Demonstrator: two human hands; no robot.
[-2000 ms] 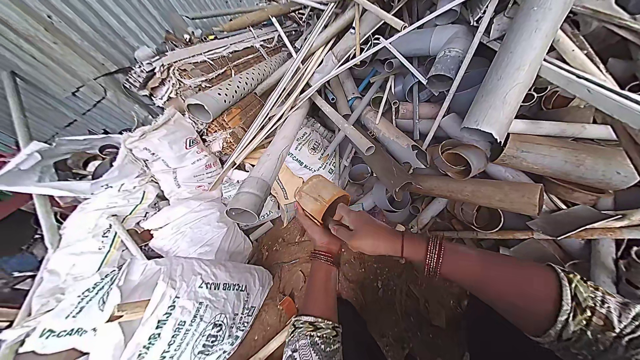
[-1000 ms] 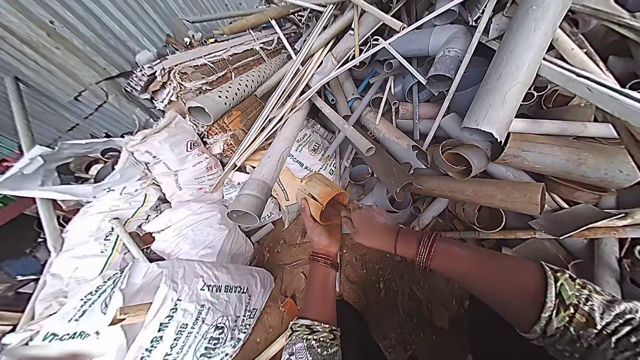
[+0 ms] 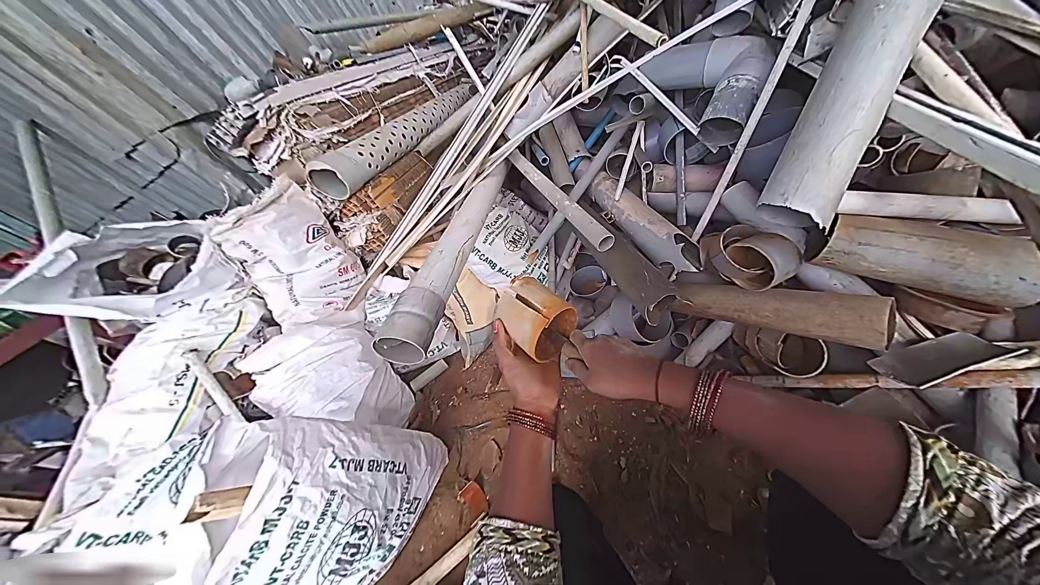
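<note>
In the head view my left hand [image 3: 524,370] grips a short yellow-orange plastic pipe piece [image 3: 532,317] from below and the left. A dark lengthwise slot runs along its wall, and its open end faces lower right. My right hand [image 3: 609,366] is closed at the right of that end, with its fingers around a small object whose kind I cannot tell; a dark part reaches toward the pipe's opening. Behind the pipe piece lie a tan sheet piece [image 3: 473,305] and a white printed sack [image 3: 508,244]. A grey socketed pipe [image 3: 431,301] slants down on the left.
Grey and brown scrap pipes [image 3: 796,313] pile up at the right, with a large grey pipe [image 3: 853,106] above. Thin strips [image 3: 479,154] lie across the pile. Printed white sacks [image 3: 325,496] cover the left side. A corrugated metal wall [image 3: 122,89] stands behind; brown soil [image 3: 634,463] lies below my hands.
The pipe piece has been turned in my left hand; its slot now shows along the upper side. My right hand has shifted a little beside the opening.
</note>
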